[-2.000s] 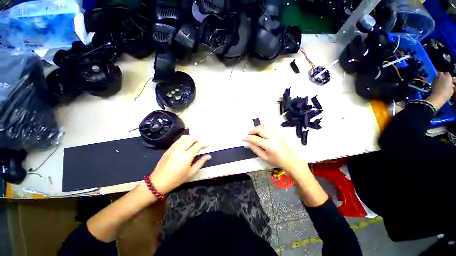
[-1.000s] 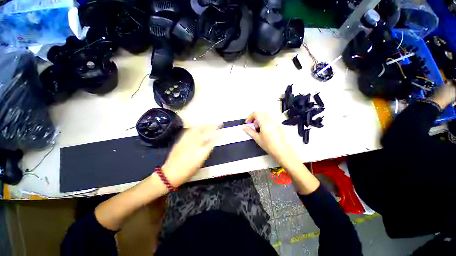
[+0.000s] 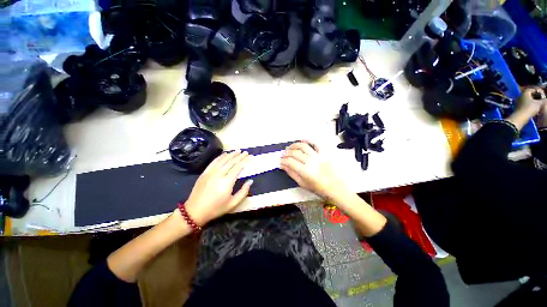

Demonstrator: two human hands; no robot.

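Observation:
A flat white wipe [image 3: 261, 163] lies across the black work mat [image 3: 135, 190], between my hands. My left hand [image 3: 217, 187] is at its left end, fingers on its upper left corner and thumb near its lower edge. My right hand [image 3: 304, 165] has its fingers curled on the right end. The parts of the wipe under the fingers are hidden. A black camera housing [image 3: 193, 149] sits just left of my left hand on the mat's back edge, its face with round openings tilted up.
Another open black housing [image 3: 212, 105] stands behind. Black clips [image 3: 361, 133] lie piled on the right, with a wired round board [image 3: 382, 88] behind. Black shells [image 3: 273, 42] crowd the back. A clear bag [image 3: 35, 129] is left. A coworker's hand [image 3: 528, 105] is by the blue bin [image 3: 514, 78].
My left hand moved right over the wipe, then back left. My right hand shifted slightly left, and its fingers now lie over the wipe's right end. The housings stay put.

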